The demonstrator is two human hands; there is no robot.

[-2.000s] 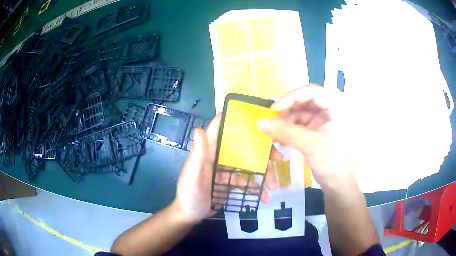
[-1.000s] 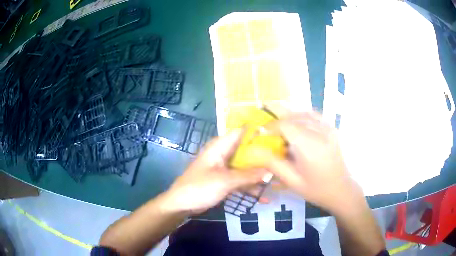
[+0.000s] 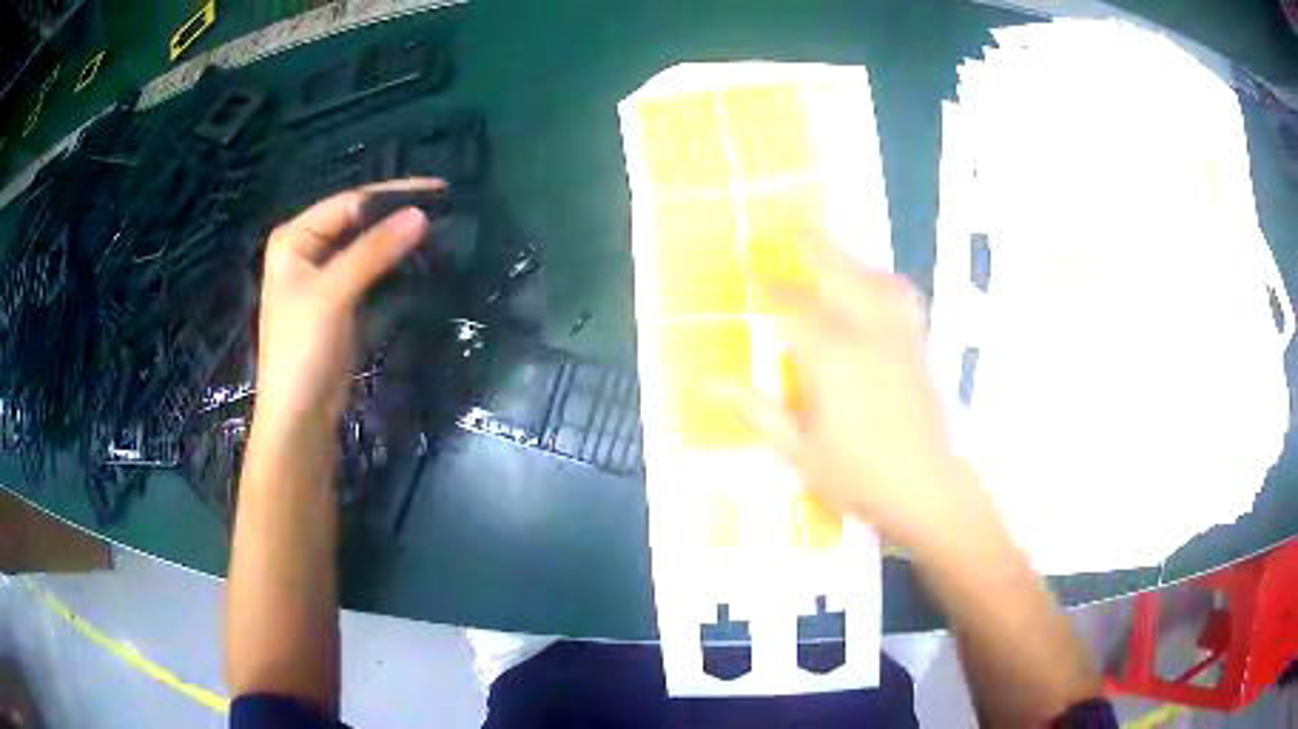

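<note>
My left hand [image 3: 335, 264] is over the black housing pile [image 3: 157, 285] at the left. Its thumb and forefinger are slightly apart, with something dark and blurred between or behind them; I cannot tell if it holds a housing. My right hand [image 3: 868, 392] is blurred over the white adhesive sheet [image 3: 840, 128], fingertips at the yellow pieces [image 3: 698, 257]; its grip cannot be made out. The sheet lies lengthwise in the middle, two dark notched cut-outs at its near end. A black housing [image 3: 584, 413] lies left of the sheet, its keypad grid showing.
A large overlapping heap of white backing sheets [image 3: 1110, 313] lies at the right. The green bench [image 3: 555, 548] has a curved near edge. A red plastic stool or crate [image 3: 1224, 627] stands at the lower right. A yellow frame-like piece [image 3: 192, 29] is at the upper left.
My hands have moved apart, left to the pile, right over the sheet. The housing with the yellow piece is no longer seen between them. Parts of the pile are blurred.
</note>
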